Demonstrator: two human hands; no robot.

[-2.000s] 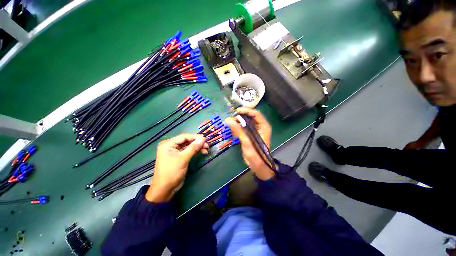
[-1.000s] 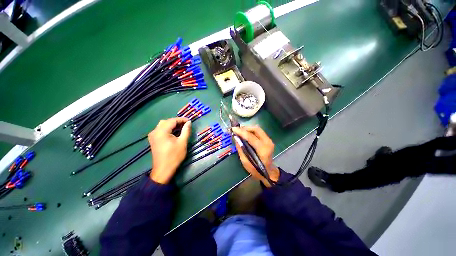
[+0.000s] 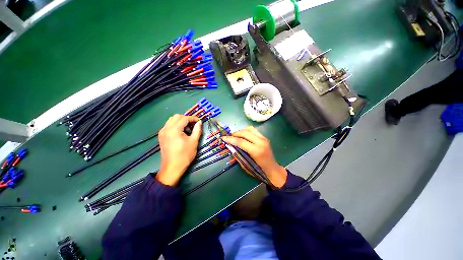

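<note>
Black cable leads with red sleeves and blue end pieces lie on the green bench. My left hand (image 3: pixel 178 144) is closed at the red part of a small group of leads (image 3: pixel 205 107); its fingertips hide which lead it pinches. My right hand (image 3: pixel 255 152) holds the black heated tweezers (image 3: pixel 243 158) like a pen. The tweezer prongs point up and left, beside my left fingertips near the blue ends. Whether they touch a lead cannot be told. More leads (image 3: pixel 147 180) lie below, partly under my left hand and wrist.
A large pile of leads (image 3: pixel 122 96) lies at upper left. A white cup (image 3: pixel 262 102), a stand with yellow sponge (image 3: pixel 240 81), a grey power unit (image 3: pixel 289 76) and a green solder spool (image 3: pixel 265 23) stand beyond my right hand. The tweezer cable (image 3: pixel 325 165) hangs past the bench edge. A person's leg shows right.
My right hand has brought the tweezers left and down from beside the cup to my left fingertips. My left hand stays at the leads. The other person has moved away to the right.
</note>
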